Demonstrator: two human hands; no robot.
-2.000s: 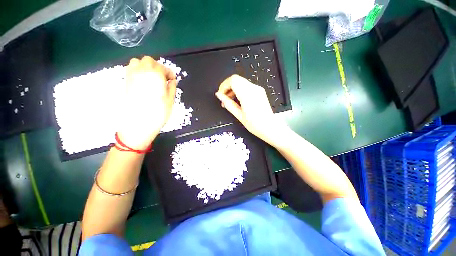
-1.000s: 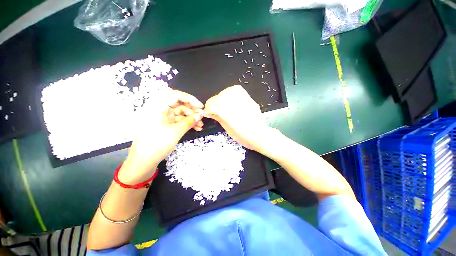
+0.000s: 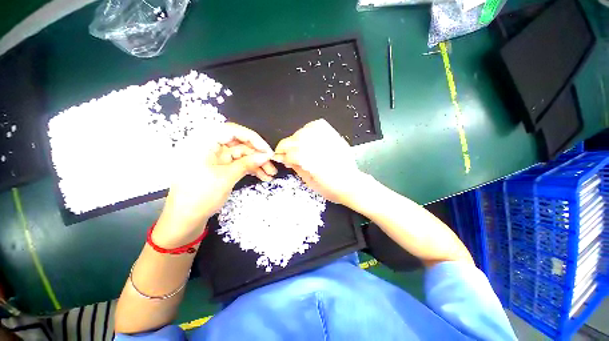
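Note:
My left hand (image 3: pixel 224 160) and my right hand (image 3: pixel 317 160) meet fingertip to fingertip above the gap between two black trays. Thumb and forefinger of each hand are pinched at the same spot; a tiny pale speck shows there, too small to make out. Loose white plastic parts (image 3: pixel 110 146) cover the left of the long black tray (image 3: pixel 260 83). Thin metal pins (image 3: pixel 334 83) lie scattered at its right end. A heap of small white pieces (image 3: pixel 272 223) lies on the small tray (image 3: pixel 230 274) against my body.
A thin dark stick (image 3: pixel 392 73) lies right of the long tray. A crumpled clear bag (image 3: pixel 139 26) is at upper left, a bag with a green label (image 3: pixel 457 23) at upper right. Black trays (image 3: pixel 549 63) are stacked at right above a blue crate (image 3: pixel 541 246). Another tray (image 3: pixel 20 100) is far left.
My left hand has come from the white parts and my right hand from near the pins; they met by one second ago and stay together. The whole view has shifted slightly.

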